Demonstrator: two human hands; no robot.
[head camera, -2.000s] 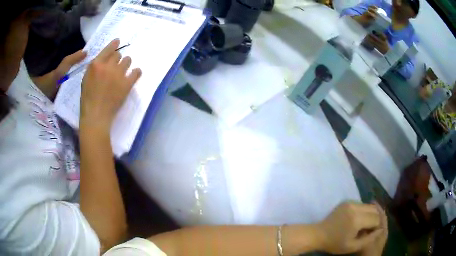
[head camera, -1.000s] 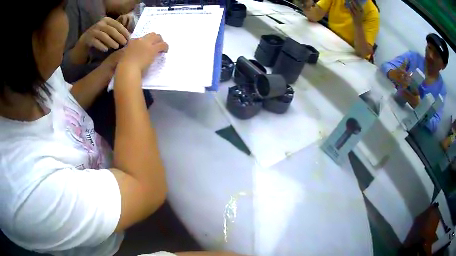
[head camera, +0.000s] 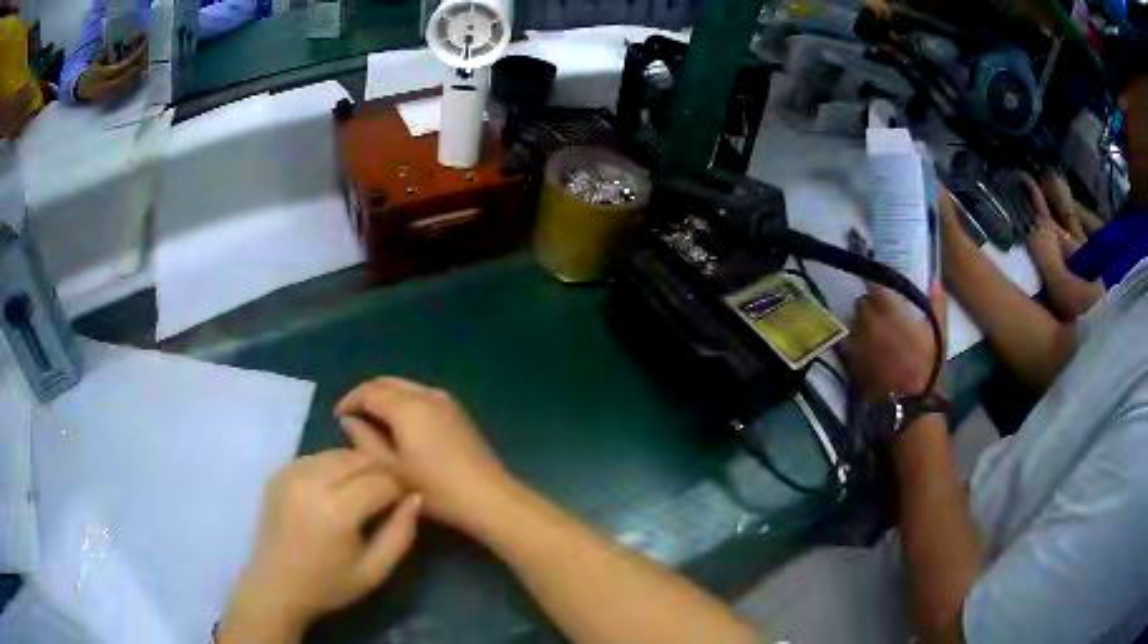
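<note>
My left hand (head camera: 330, 535) is at the lower left over the edge of a white sheet (head camera: 202, 440), fingers loosely bent and thumb apart, with nothing seen in it. My right hand (head camera: 428, 447) crosses over its fingers, palm down above the dark green bench top (head camera: 529, 365). Its fingers are bent and its palm side is hidden. The hands touch. A pale blue-grey retail box (head camera: 38, 315) with a dark fan picture stands on the white sheets at the far left.
Ahead are a reddish-brown wooden box (head camera: 434, 208) bearing a white fan (head camera: 466, 82), and a yellow tub (head camera: 585, 220). A black soldering station (head camera: 705, 302) with thick cables stands right of centre. A person at right holds a pale carton (head camera: 900, 208). A green post (head camera: 718, 94) rises behind.
The view has swung right. The clipboard and dark cups have left the picture, and the retail box is now at the left edge. Both my hands, out of view a second ago, now show.
</note>
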